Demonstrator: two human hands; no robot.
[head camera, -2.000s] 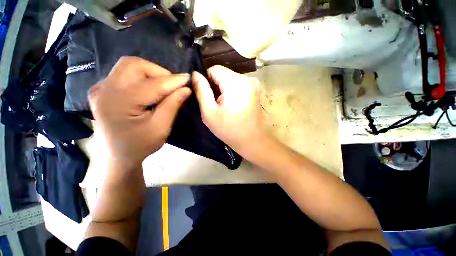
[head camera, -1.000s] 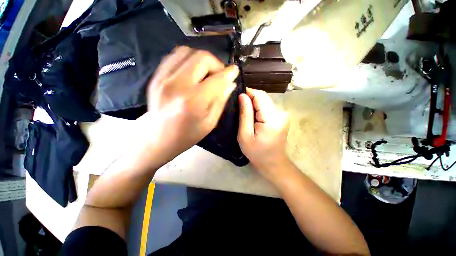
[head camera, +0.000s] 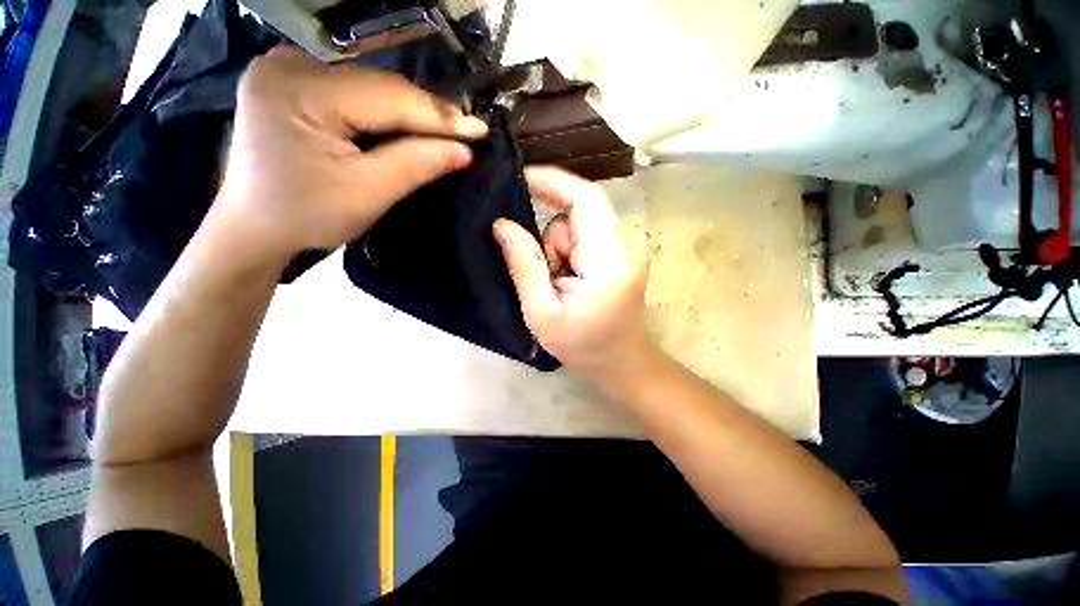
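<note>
A black bag panel (head camera: 438, 260) lies on the cream worktable under the machine head, its near corner pointing toward me. My left hand (head camera: 344, 154) pinches the seam edge between thumb and fingertips, just in front of the presser foot (head camera: 497, 83). My right hand (head camera: 580, 272) holds the panel's right edge lower down, thumb on top and fingers curled at the edge. The brown machine bed (head camera: 574, 130) is right of the seam. The needle itself is too small and dark to make out.
The cream-white sewing machine (head camera: 829, 107) fills the upper right. A red-and-black handled tool (head camera: 1045, 178) and a dark cord (head camera: 947, 290) lie on it. Heaped black bag pieces (head camera: 154, 201) are at the left. A round container (head camera: 959, 385) sits below the machine at right.
The left hand has moved up along the seam and covers the pale zip seen earlier. The panel's near part has swung, showing a wider corner. The right hand is slightly lower on the edge.
</note>
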